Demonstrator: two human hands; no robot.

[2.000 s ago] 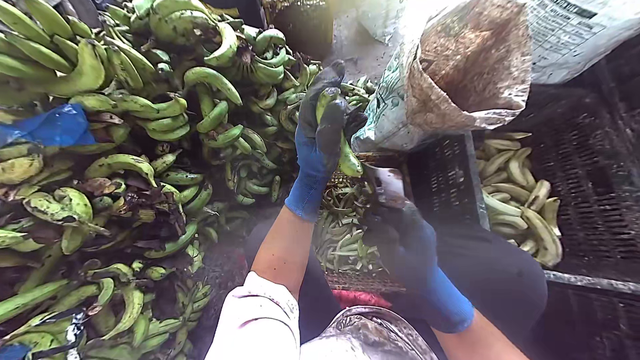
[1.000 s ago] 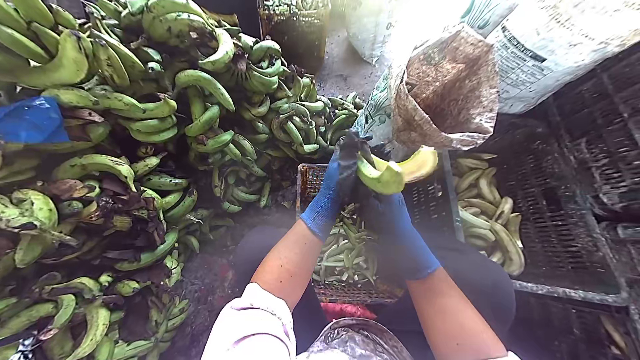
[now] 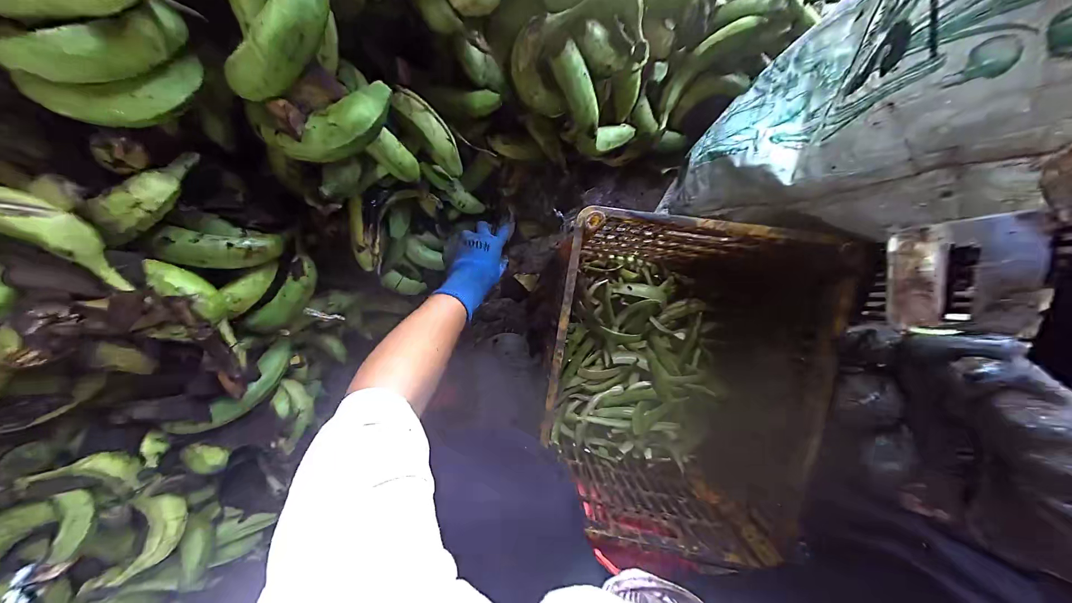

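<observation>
My left hand, in a blue glove with dark fingers, reaches forward to the lower edge of a heap of green plantains. It is beside some small green plantains; its fingertips blend into the dark background, so a grip cannot be made out. At the right edge, my right hand, in a dark, dirty glove and blurred, holds a slotted metal blade tool. Between the hands stands a worn plastic crate with many green peel strips in it.
Plantains and dark dried plant matter cover the left side. A printed woven sack stands behind the crate at the upper right. My leg in dark trousers is left of the crate.
My hands, together at a partly peeled plantain one second ago, are now far apart. My left hand has moved to the heap; the peeled plantain is no longer seen. The view has shifted strongly.
</observation>
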